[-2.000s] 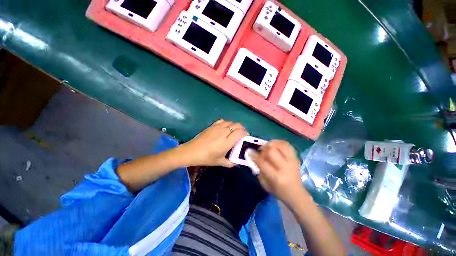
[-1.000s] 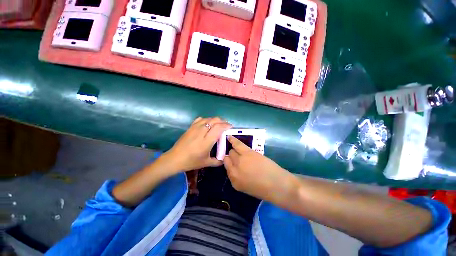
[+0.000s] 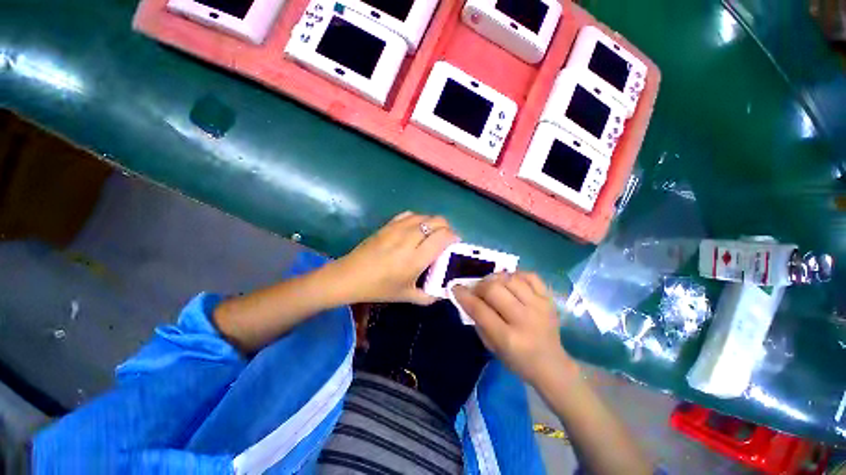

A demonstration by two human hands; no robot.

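A white camera (image 3: 470, 266) with a black screen is held over my lap at the bench edge, screen up. My left hand (image 3: 401, 260) grips its left end. My right hand (image 3: 512, 315) pinches a small white wipe (image 3: 461, 299) against the lower edge of the screen side. The fingers hide part of the camera's right and lower side. The pink-red foam tray (image 3: 408, 146) lies on the bench beyond my hands, with several white cameras (image 3: 463, 107) in its recesses, screens up.
The green bench (image 3: 269, 176) curves across the view. To the right lie clear film (image 3: 619, 269), crumpled film (image 3: 685, 309), a white bottle with red marks (image 3: 748, 262) and a long white pack (image 3: 736, 341). A red crate (image 3: 742, 436) is on the floor at lower right.
One second ago, my right hand's finger lay over the screen's left part; now it is at the camera's lower right with the wipe showing. The whole view has tilted.
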